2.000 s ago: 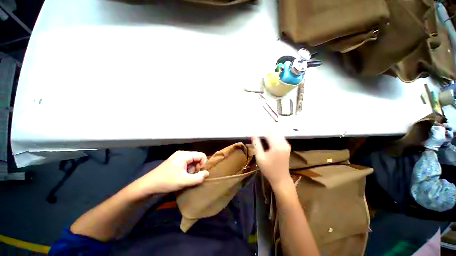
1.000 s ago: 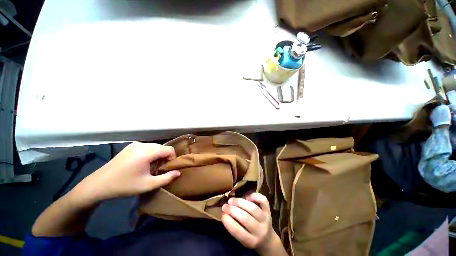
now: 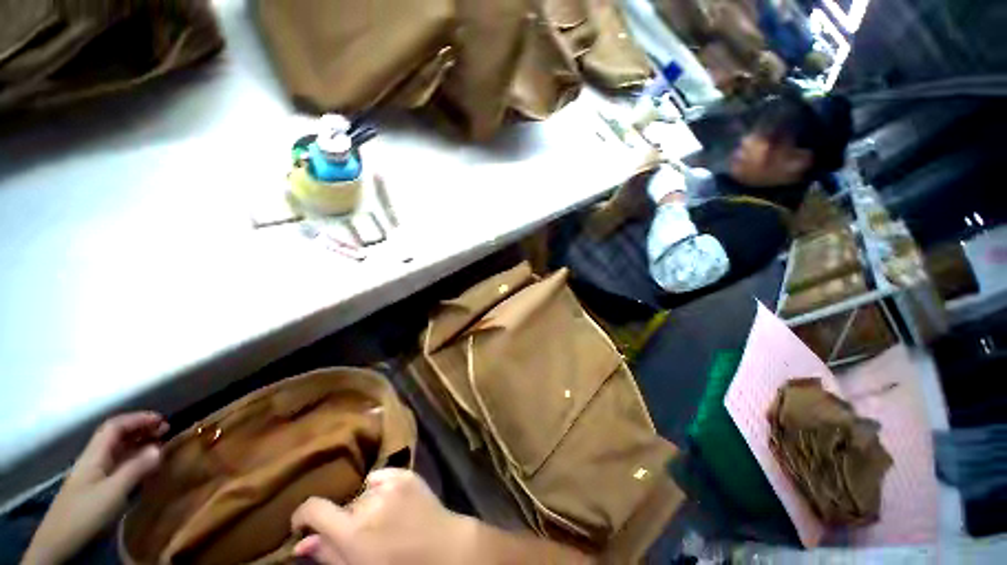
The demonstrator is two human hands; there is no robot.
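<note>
An open brown bag body (image 3: 265,497) lies at the lower left, mouth up, with its orange-brown lining showing. My right hand (image 3: 387,524) holds the bag's near right rim, its fingers curled over the edge. My left hand (image 3: 105,475) is at the bag's far left rim, blurred, thumb and fingers apart, with no cloth seen between them. Small gold spots show inside the mouth. I see no snips in either hand.
Stacked brown bags (image 3: 552,397) lie right of the bag. On the white table (image 3: 144,287) stand a yellow tub (image 3: 326,193) with small tools beside it, and brown heaps (image 3: 364,50). A coworker (image 3: 685,248) sits at right. A brown bundle (image 3: 828,447) lies on pink sheeting.
The view has swung to the right, bringing in the coworker and pink sheeting. My left hand has come out of the bag mouth to its far left rim. My right hand remains on the rim.
</note>
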